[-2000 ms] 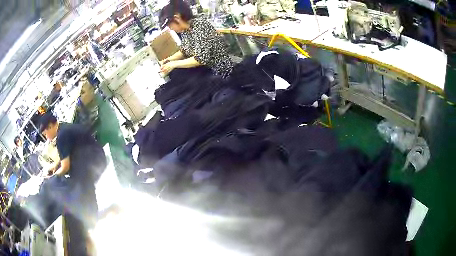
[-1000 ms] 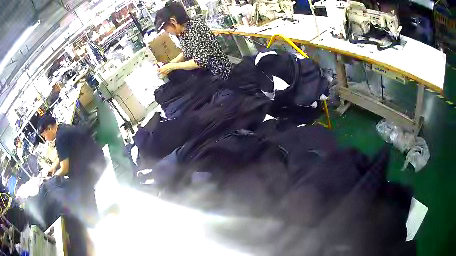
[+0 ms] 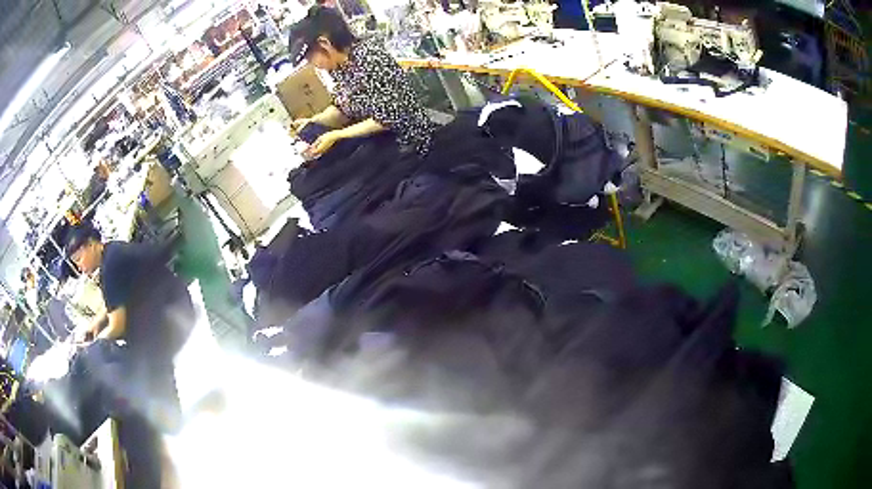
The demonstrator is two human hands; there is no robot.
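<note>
A large loose heap of dark garments (image 3: 411,229) fills the middle and lower right of the head view, with small white patches showing on it. A bright, overexposed white surface (image 3: 287,420) lies at the bottom left, in front of the heap; glare hides its detail. A white sheet or board corner (image 3: 791,418) sticks out at the heap's lower right edge. Neither my left hand nor my right hand is in view.
A person in a patterned top (image 3: 378,91) stands behind the heap; another in dark clothes (image 3: 143,296) is at left. A sewing table (image 3: 612,69) bears a machine (image 3: 706,46). Yellow bars (image 3: 545,84) stand behind the heap. Plastic bags (image 3: 765,272) lie on the green floor.
The whole view has shifted slightly. The hands of the person behind the heap have moved apart, with dark cloth now showing between them.
</note>
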